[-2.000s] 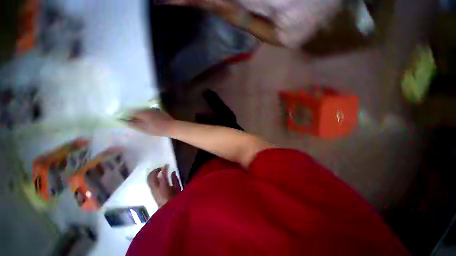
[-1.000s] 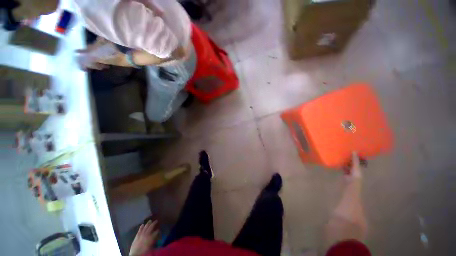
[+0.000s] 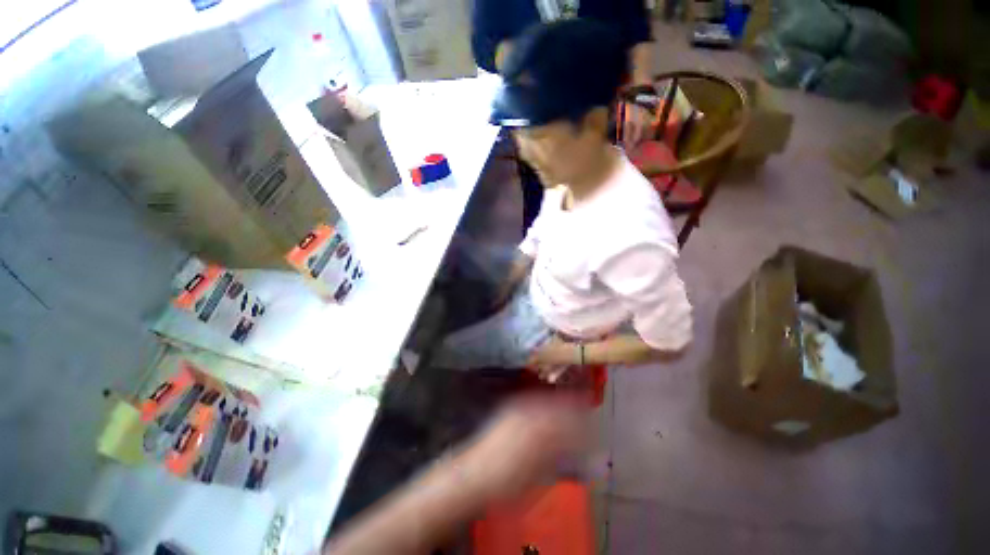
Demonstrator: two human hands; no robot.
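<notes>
One forearm reaches in from the bottom left. Its hand, by the arm's direction my left hand (image 3: 537, 434), is strongly blurred in front of the table edge, just above an orange plastic stool (image 3: 537, 518). Its fingers and any hold cannot be made out. The stool is cut off by the bottom edge. My right hand is not in view. Orange-and-white retail boxes stand on the white table (image 3: 326, 407): a group near me (image 3: 212, 428), one farther back (image 3: 220, 301) and one by a large carton (image 3: 326, 260).
A seated person in a pink top (image 3: 608, 244) is beside the table. An open brown carton with white scraps (image 3: 760, 396) is on the floor at right. Large cartons (image 3: 255, 173) and a red-blue item (image 3: 431, 169) are on the table. A round-backed chair (image 3: 711, 125) stands behind the person.
The view has swung up from the floor to the coworker and far table. The stool now lies low in the picture. The right hand seen at the stool is no longer in view.
</notes>
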